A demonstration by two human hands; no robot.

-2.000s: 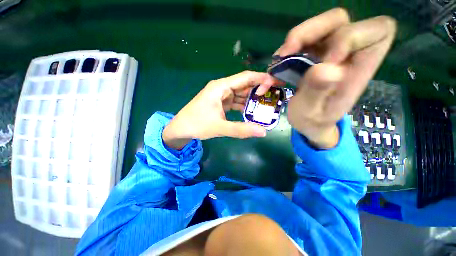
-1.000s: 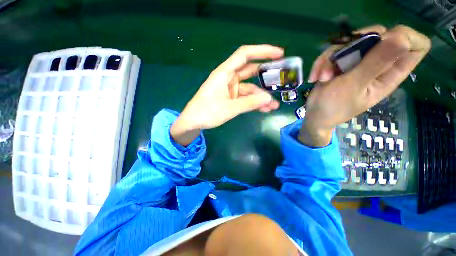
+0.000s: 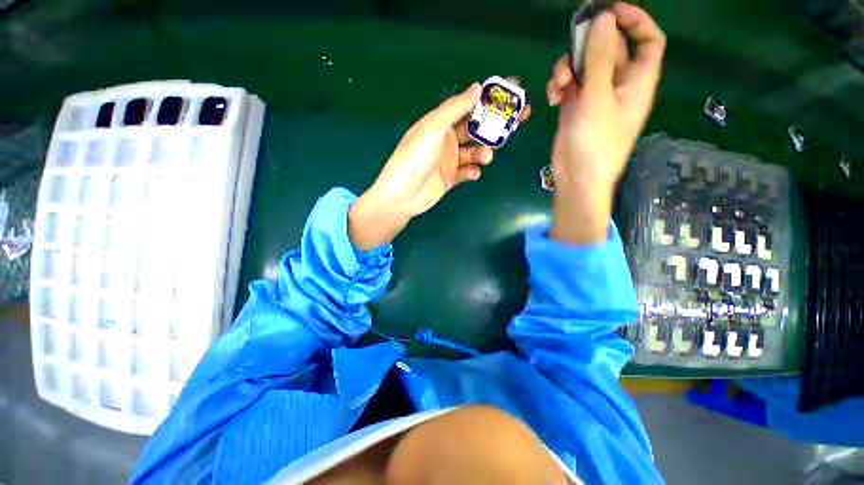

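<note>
My left hand holds an open watch case at its fingertips, above the dark green mat. The case has a silver rim and shows gold, black and white parts inside. My right hand, at the top right of centre, holds a display module between thumb and fingers, tilted steeply, its pale side partly showing. The two parts are apart. Whether a flex cable shows on either cannot be told.
A stacked white tray at left has several black-faced watches in its top row. A clear tray with white L-shaped parts lies at right, then a black ribbed tray. Loose cases lie at upper right; another lies beside my right wrist.
My right hand has moved up and left with the display module, uncovering more of the clear tray. My left hand has shifted slightly left and up, turning the case more upright.
</note>
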